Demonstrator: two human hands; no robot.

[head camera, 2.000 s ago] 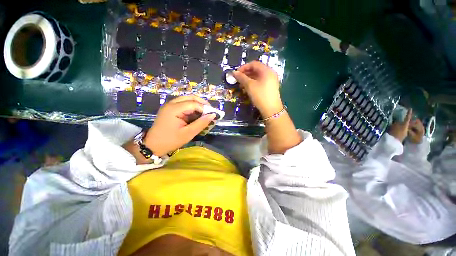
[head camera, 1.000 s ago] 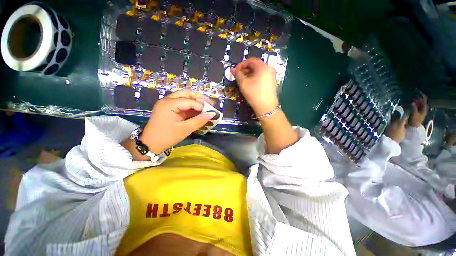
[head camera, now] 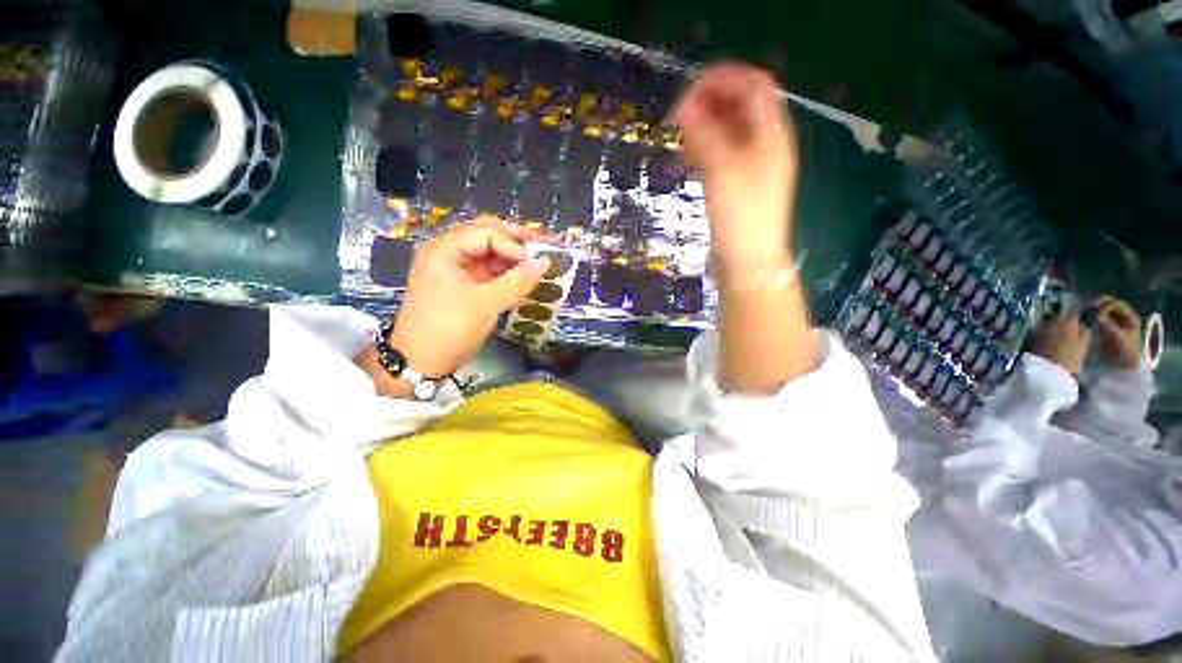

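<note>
My left hand (head camera: 460, 292) holds a short white liner strip (head camera: 539, 301) with several dark round pads, over the tray's front edge. The clear blister tray (head camera: 353, 214) lies in front of me with rows of dark rounded-square modules (head camera: 551, 188) and orange-gold flex tails (head camera: 519, 104). My right hand (head camera: 736, 114) is raised over the tray's back right part and blurred. Its fingers are bent together; whether they hold anything cannot be made out. Glare covers the tray's right part.
A sticker roll (head camera: 179, 135) lies on the dark-green bench left of the tray. A tan piece (head camera: 323, 29) sits by its back left corner. Another tray (head camera: 36, 143) is at far left. At right are a coworker's tilted tray (head camera: 936, 311) and hands (head camera: 1089, 334).
My right hand has lifted away from the modules toward the back right. The liner strip now hangs down with its dark pads showing. The view has shifted, bringing in the left tray and tan piece.
</note>
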